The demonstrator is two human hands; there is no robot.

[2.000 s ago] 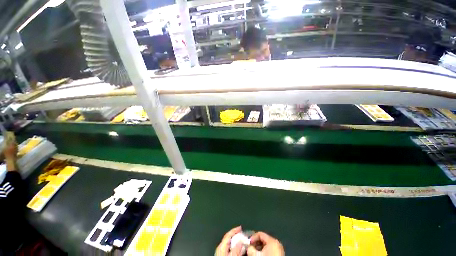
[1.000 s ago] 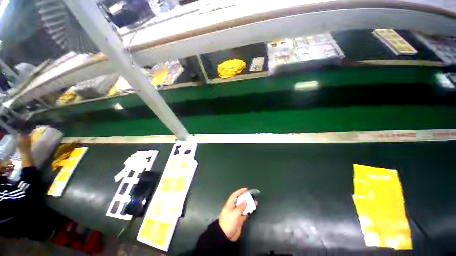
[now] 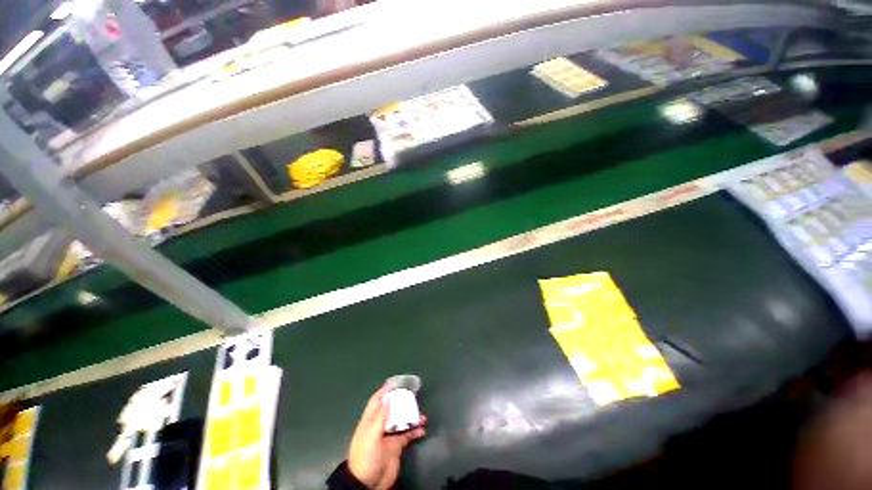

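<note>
My left hand (image 3: 380,442), bare with a dark cuff, holds a small white roll-like piece (image 3: 403,410) with a clear rim, upright over the dark green bench (image 3: 468,335). A blurred patch of skin at the lower right edge looks like my right hand (image 3: 841,440), beside a dark sleeve. Its fingers cannot be made out. Overlapping yellow adhesive sheets (image 3: 612,340) lie on the bench to the right of my left hand. A white backing card with yellow rectangles (image 3: 234,431) lies at left.
A black device (image 3: 174,455) and a white ladder-like strip with scraps (image 3: 153,412) lie at far left. A thin dark tool-like item (image 3: 681,350) is beside the yellow sheets. A pocketed tray (image 3: 813,225) is at right. A metal post (image 3: 143,258) stands at left before the green conveyor (image 3: 382,225).
The view has turned right. Two seconds ago both hands were at the white piece; now only my left hand holds it, and a blurred hand shows at far right.
</note>
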